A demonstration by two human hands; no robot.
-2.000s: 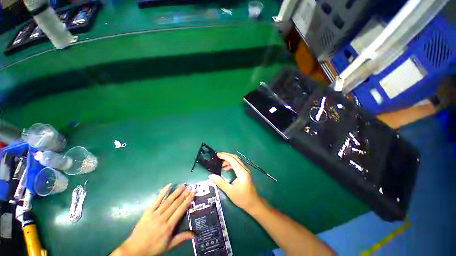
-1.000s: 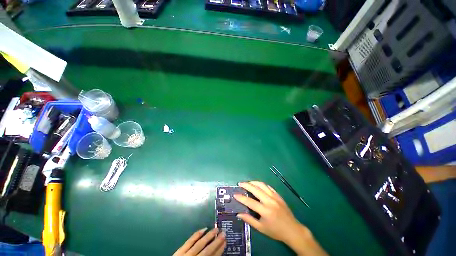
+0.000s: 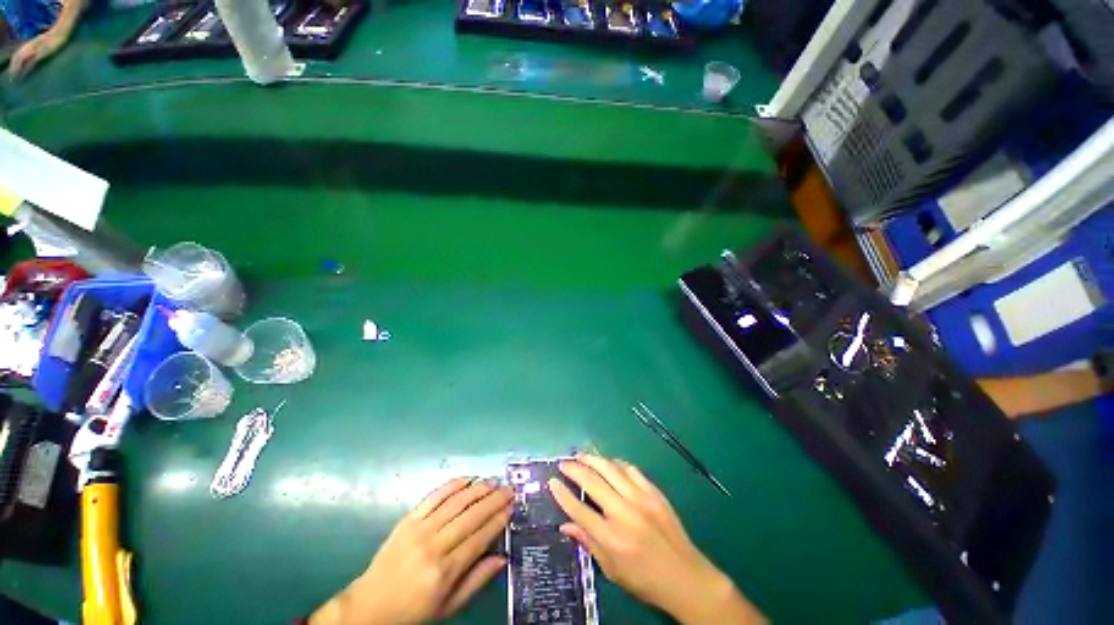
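Observation:
An open-backed smartphone lies on the green mat at the bottom centre, its lower end cut off by the picture's edge. Its black battery with white print fills the middle. A thin black cover lies over the phone's upper end. My left hand rests along the phone's left side with its fingertips on the cover's edge. My right hand has its fingertips on the cover's right side. What lies under the fingertips is hidden. Dark tweezers lie on the mat to the right.
A long black parts tray stands at right. Clear cups, a whitish bottle, a white coiled bundle, a blue bin and a yellow screwdriver are at left. A person's hand shows at top left.
The black cover, earlier held up in my right hand, now lies on the phone. My left hand has moved up to the cover's left edge. The view has shifted.

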